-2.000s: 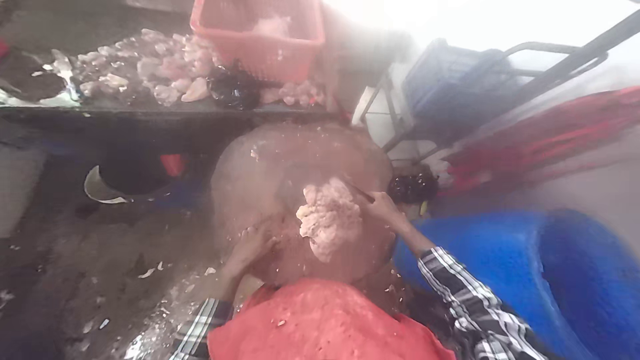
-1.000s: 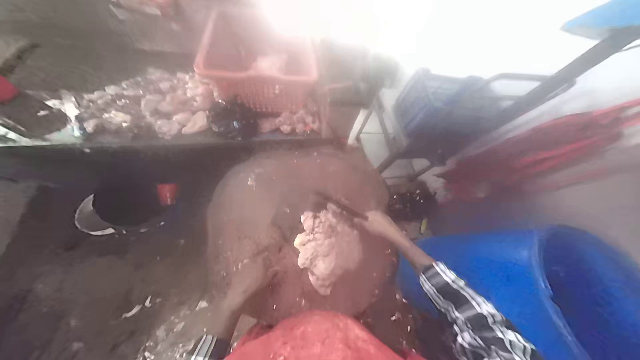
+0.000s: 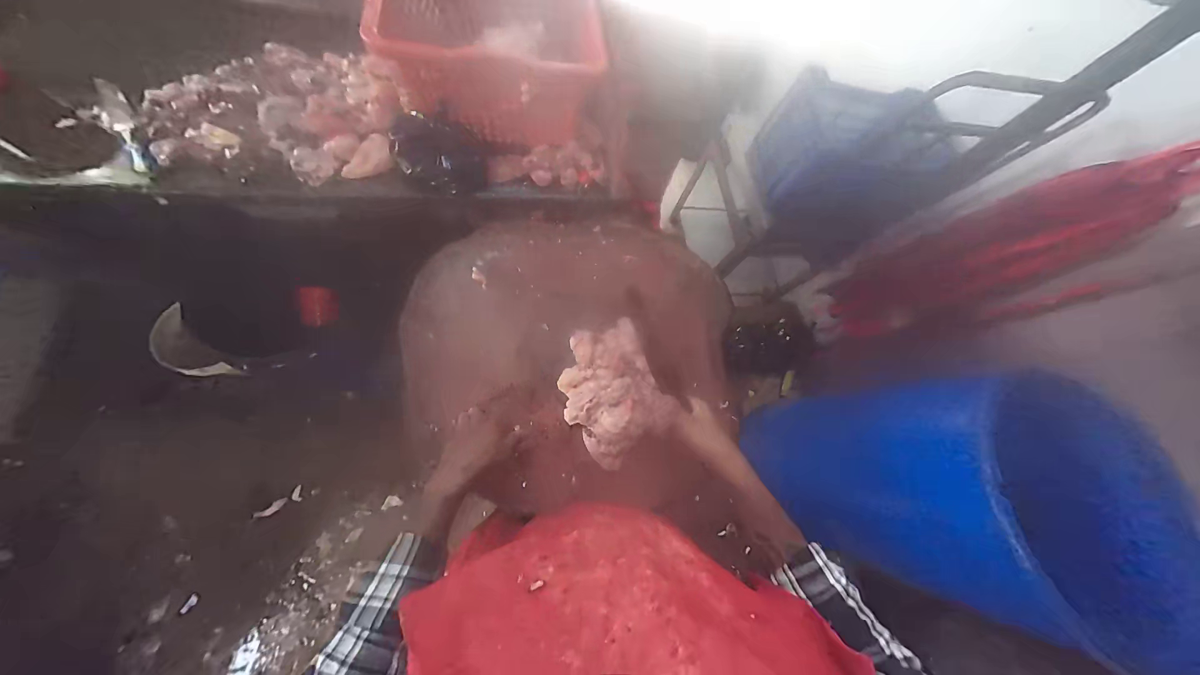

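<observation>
A lump of pale pink raw meat (image 3: 614, 394) rests on a large round chopping block (image 3: 525, 300). My right hand (image 3: 689, 422) is against the lump's right side; its fingers are blurred, and whether it grips the meat is unclear. My left hand (image 3: 483, 436) is low over the block's left part, left of the lump and apart from it. Haze blurs its fingers too. A faint dark streak shows above my right hand, too unclear to name. A red apron (image 3: 619, 591) covers my front.
Behind the block, a ledge holds many meat pieces (image 3: 319, 112), a black plastic bag (image 3: 436, 150) and a red plastic basket (image 3: 506, 84). A blue barrel (image 3: 872, 469) lies at right, below a blue crate (image 3: 844, 141) on a metal frame. A red cup-like thing (image 3: 317, 306) is at left.
My right hand has moved down from the lump's upper right to its right side. The dark knife-like tool seen in it earlier no longer shows clearly.
</observation>
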